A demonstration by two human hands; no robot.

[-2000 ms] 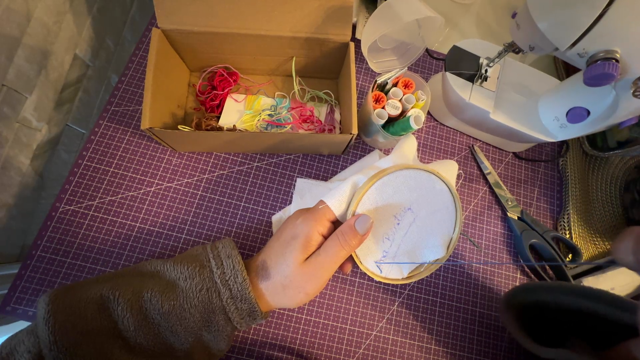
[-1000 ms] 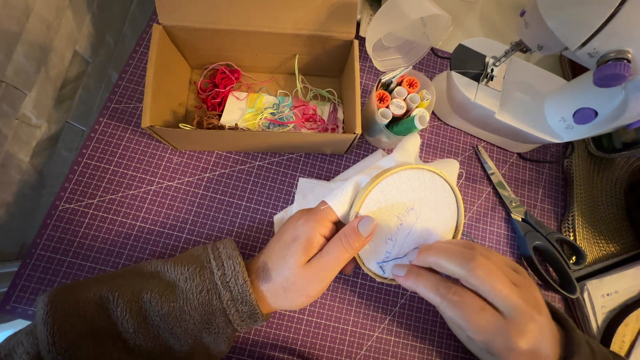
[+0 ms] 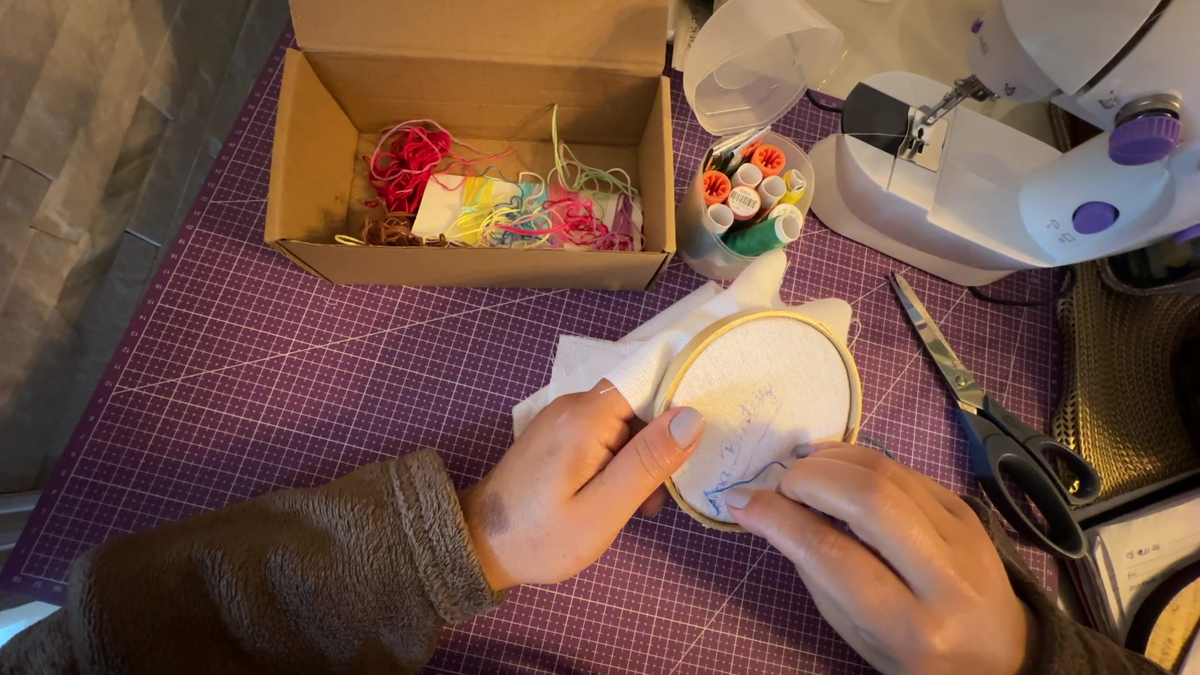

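My left hand [image 3: 581, 483] grips the left rim of a wooden embroidery hoop [image 3: 855, 394], its thumb on top and its fingers underneath. White fabric [image 3: 759, 356] is stretched in the hoop, with loose folds spreading out behind it, and bears faint blue drawn marks. A blue thread [image 3: 750, 478] runs across the lower part of the fabric from some stitches. Over the hoop's lower right, my right hand [image 3: 891, 544] has its thumb and forefinger at the fabric, near the thread. Whether those fingers pinch a needle or thread cannot be made out.
A purple cutting mat [image 3: 375, 375] lies under everything. Behind are a cardboard box [image 3: 469, 265] of tangled floss and a plastic tub [image 3: 698, 244] of thread spools. A white sewing machine [image 3: 984, 187] stands at the back right; scissors [image 3: 975, 403] lie right of the hoop, near a notebook [image 3: 1144, 553].
My right hand was largely out at the right edge with a taut thread two seconds ago; it came in to the hoop. Since one second ago its fingers have shifted slightly on the fabric.
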